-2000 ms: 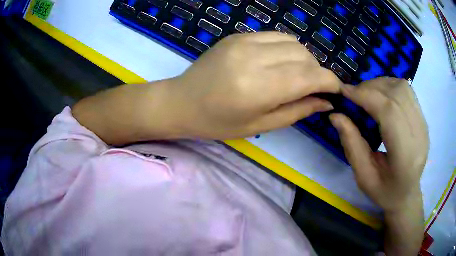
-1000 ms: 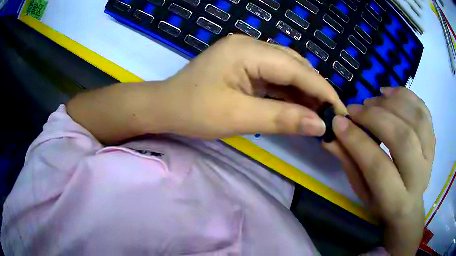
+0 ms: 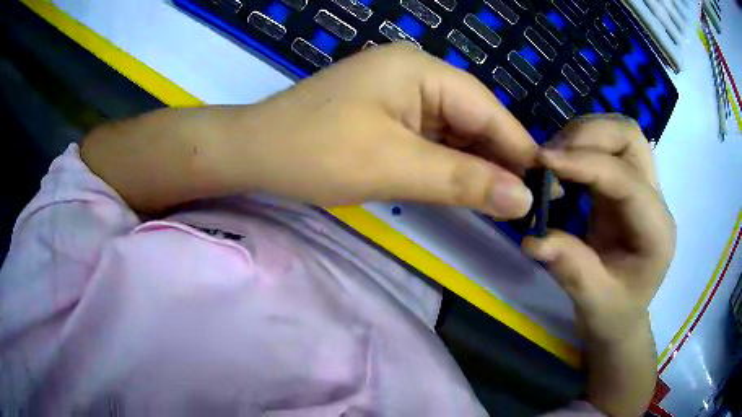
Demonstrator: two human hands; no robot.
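Note:
My left hand [image 3: 390, 130] reaches in from the left and pinches a small black part [image 3: 543, 199] between thumb and fingers. My right hand [image 3: 622, 208] holds the same part at its upper and lower ends with index finger and thumb. The part stands on edge between the hands, above the near edge of the tray; its details are partly hidden by the fingertips. The blue-black tray [image 3: 521, 61] lies beyond the hands, with rows of shiny-rimmed pill-shaped parts and bright blue between them.
White slotted trays [image 3: 655, 28] lie at the upper right. Yellow tape [image 3: 456, 281] runs along the white bench's near edge. Red and yellow lines [image 3: 704, 313] curve at the right, with a red piece [image 3: 661, 392] below. A small blue dot [image 3: 396, 211] marks the bench.
The hands parted to show the small black part between them. My right index finger and thumb now grip its two ends, more spread than a second ago. The view shifted slightly.

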